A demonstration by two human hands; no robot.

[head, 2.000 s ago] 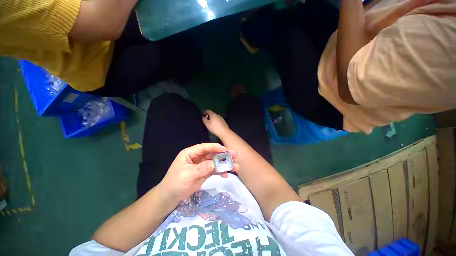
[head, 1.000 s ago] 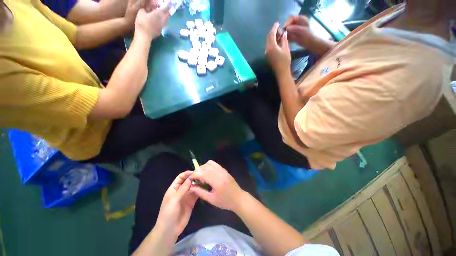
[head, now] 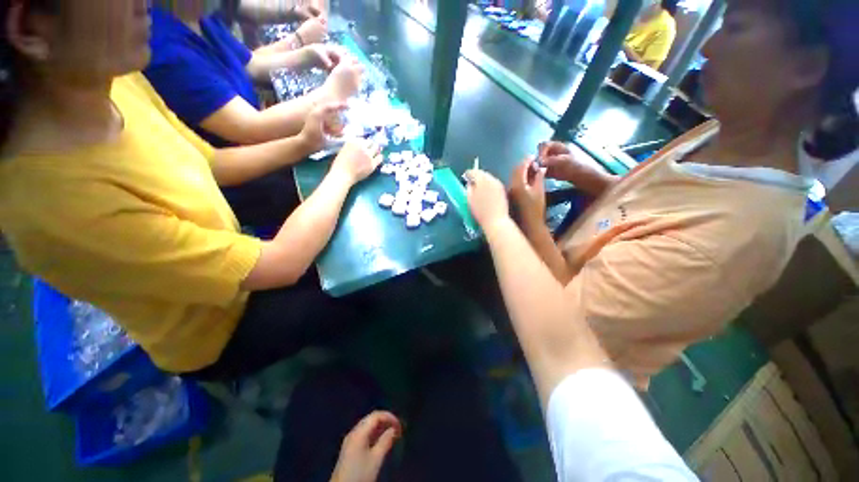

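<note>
My right hand [head: 486, 200] is stretched out at the right edge of the green table [head: 363, 266], its fingers shut on a small pale stick-like tool [head: 475, 166] that points up. Whether a small part is also in that hand cannot be told. A loose pile of small white housings [head: 413, 191] lies on the table, left of my right hand. My left hand [head: 367, 446] is low over my lap, fingers loosely curled and thumb apart, with nothing visible in it.
A person in yellow [head: 141, 226] sits left, a person in blue [head: 212, 80] beyond. A person in peach [head: 659, 245] sits right, close to my forearm. Clear parts [head: 372, 118] lie up the table. Blue bins [head: 89, 428] stand lower left; tan slatted panels [head: 768, 428] lower right.
My right hand has left my left hand and moved up and forward to the table edge with the tool. My left hand stays low. The view has tilted up, showing more of the line.
</note>
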